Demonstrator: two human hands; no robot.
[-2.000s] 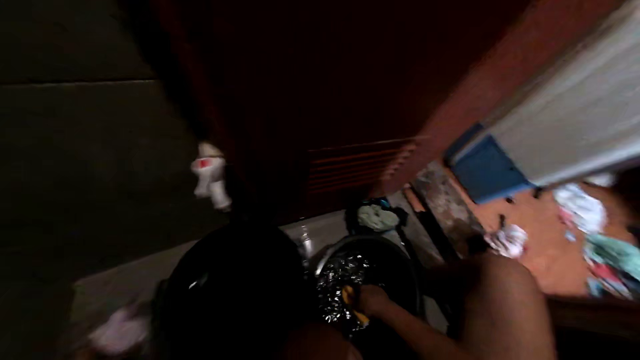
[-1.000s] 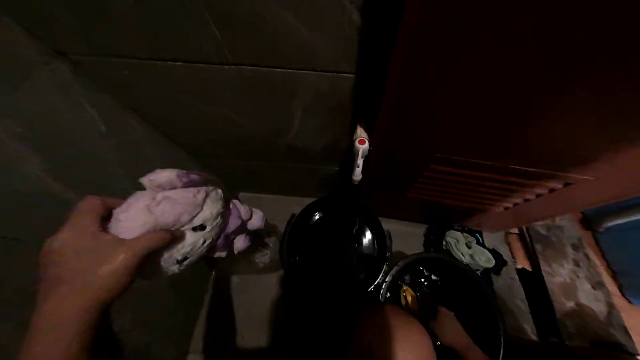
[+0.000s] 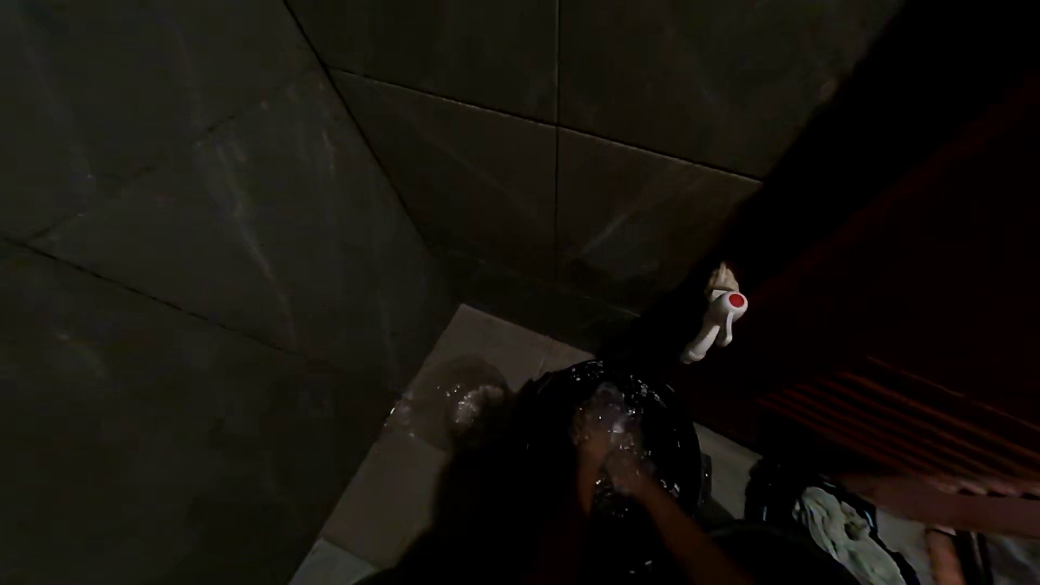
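Both my hands reach down into a black tub of water below the tap. My left hand is at the middle of the tub, and my right hand is close beside it. Splashing water and deep shadow blur the fingers. A pale, wet shape, perhaps a purplish soft toy, shows at my fingertips; whether either hand grips it cannot be told. A white plastic tap with a red dot hangs above the tub's right side.
Dark tiled walls meet at a corner behind the tub. Wet floor tiles lie at its left. At the lower right, a dark container holds pale green cloth, near a dark red louvred panel.
One second ago my left hand held a pale purple soft toy left of the tub, and my right was in another container. Now both hands are in the tub, and its water splashes.
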